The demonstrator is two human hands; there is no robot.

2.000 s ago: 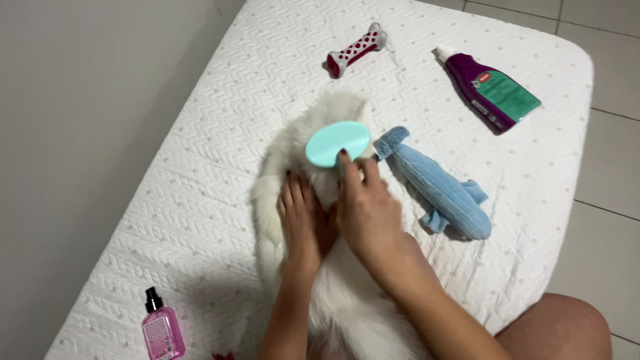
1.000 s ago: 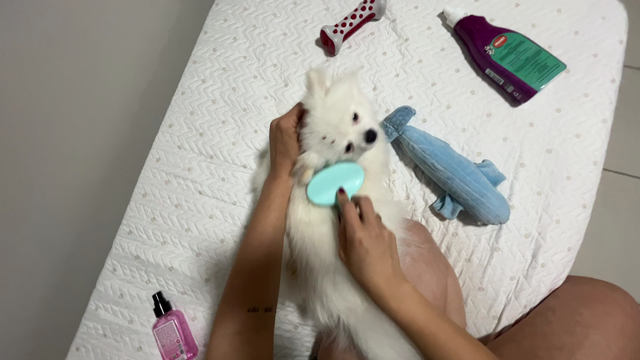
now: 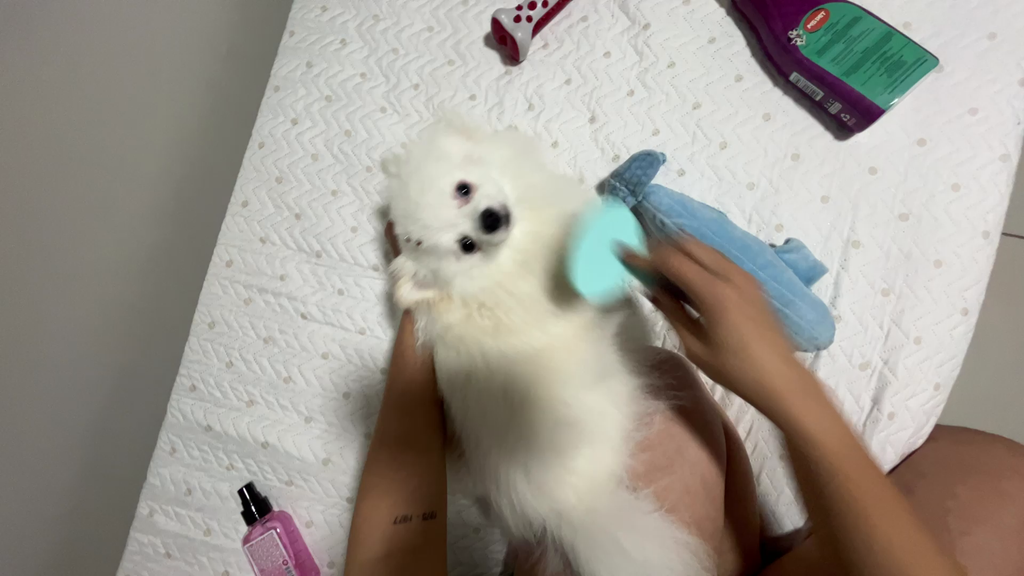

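A fluffy white dog (image 3: 528,360) lies on a white quilted cover, its face turned up toward me. My left hand (image 3: 393,240) is mostly hidden behind the dog's head, with only a bit of it showing at the head's left edge; its grip cannot be seen. In my right hand (image 3: 692,292) is a turquoise oval-backed pet brush (image 3: 606,252), blurred, beside the dog's shoulder and neck. Just beyond that hand rests a blue plush whale toy (image 3: 744,256), partly covered by the fingers.
Quilted bedding (image 3: 280,264) bears a purple bottle with a green label (image 3: 856,64) at the upper right, a red and white bone-shaped toy (image 3: 524,28) at the top and a pink spray bottle (image 3: 276,540) at the lower left. My bare legs (image 3: 688,448) are at the lower right.
The dog's face has turned up into view since the first frame. My left hand has gone from the dog's body to behind its head. The brush has moved right, off the chest.
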